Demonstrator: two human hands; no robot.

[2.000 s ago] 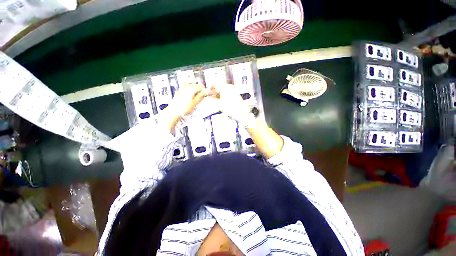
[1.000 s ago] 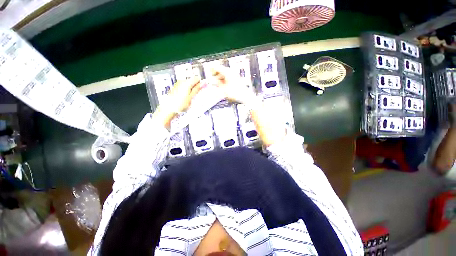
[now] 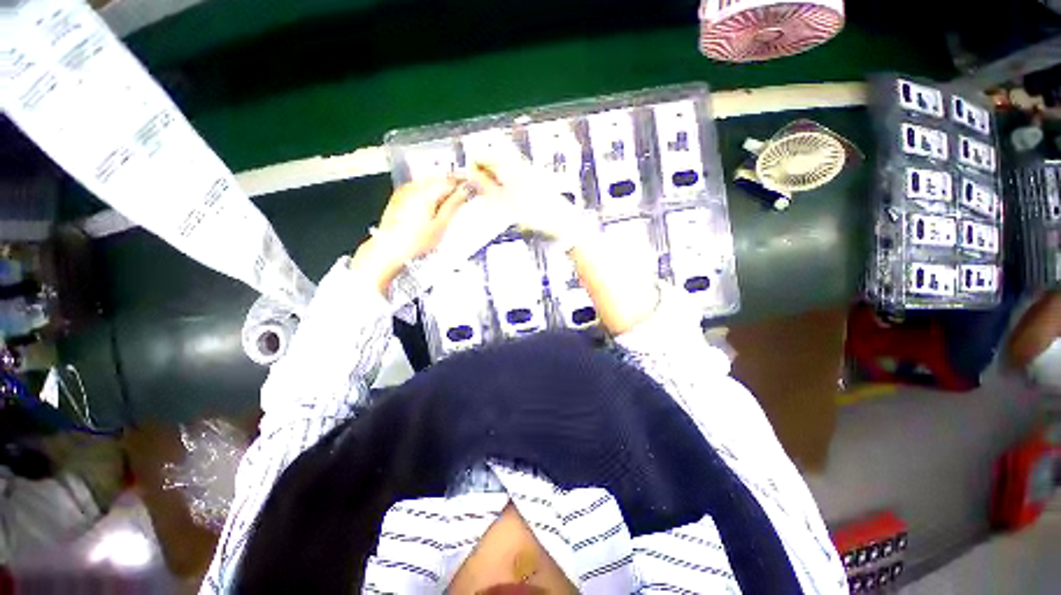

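A clear blister tray (image 3: 724, 262) lies before me on the dark green bench, with white units (image 3: 619, 157) in two rows of pockets. My left hand (image 3: 417, 221) and my right hand (image 3: 518, 200) are close together over the tray's upper left part. The white label strip (image 3: 163, 157) runs from the upper left down to my left sleeve, and a pale part of it seems to lie at my left fingers. Glare washes out my fingertips; I cannot tell whether a label is between them. My hands and sleeves hide some units.
A label roll (image 3: 269, 338) sits left of my left sleeve. A small cream fan (image 3: 800, 160) stands right of the tray, and a pink fan (image 3: 773, 28) beyond. Stacked trays (image 3: 878, 250) stand at the right. Crumpled clear plastic (image 3: 207, 471) is at lower left. Part of another person's arm (image 3: 1035, 337) shows at the right edge.
The tray, fans and roll have shifted right in the picture as the view moved. My hands stay together over the tray, now nearer its upper left part.
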